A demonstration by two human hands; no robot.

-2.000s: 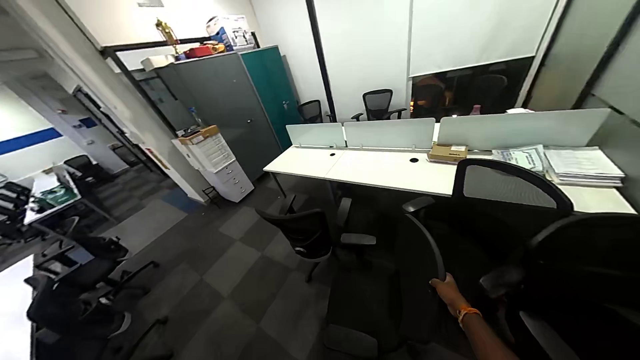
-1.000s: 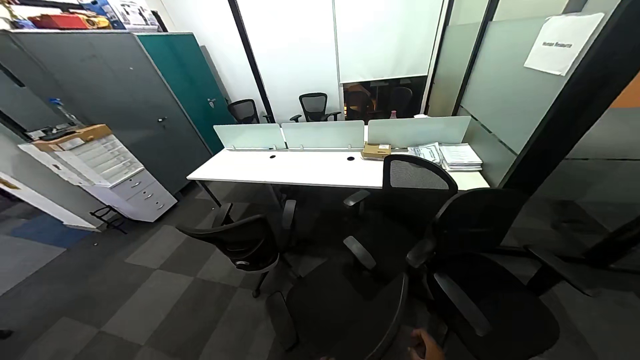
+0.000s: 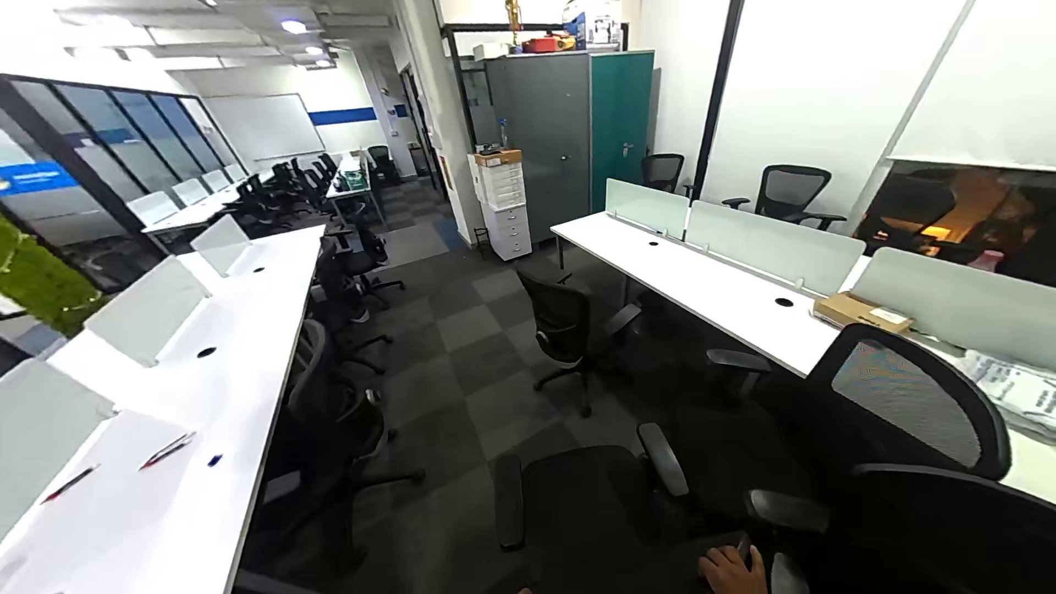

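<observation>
At the bottom edge my right hand [image 3: 733, 569] has its fingers curled over a dark part of a black office chair; which part is hard to make out. Left of it is a black chair seat [image 3: 586, 495] between two armrests. Another armrest [image 3: 788, 510] lies just right of the hand. Only a small bit of skin, possibly a fingertip of my left hand [image 3: 525, 591], shows at the bottom edge. A mesh-backed chair [image 3: 912, 400] stands at the right desk, and a black chair [image 3: 561, 322] stands turned in the aisle.
A long white desk [image 3: 676, 276] with frosted dividers runs along the right, bearing a cardboard box [image 3: 862, 312] and papers [image 3: 1019, 388]. On the left, another white desk [image 3: 223, 396] holds pens [image 3: 167, 450], with chairs beside it. Cabinets [image 3: 540, 124] and a drawer unit [image 3: 506, 231] stand behind the carpeted aisle [image 3: 462, 355].
The view has swung left, bringing in the left desk. Two seconds ago my right hand held the upper edge of a chair back; now it is low at the bottom edge.
</observation>
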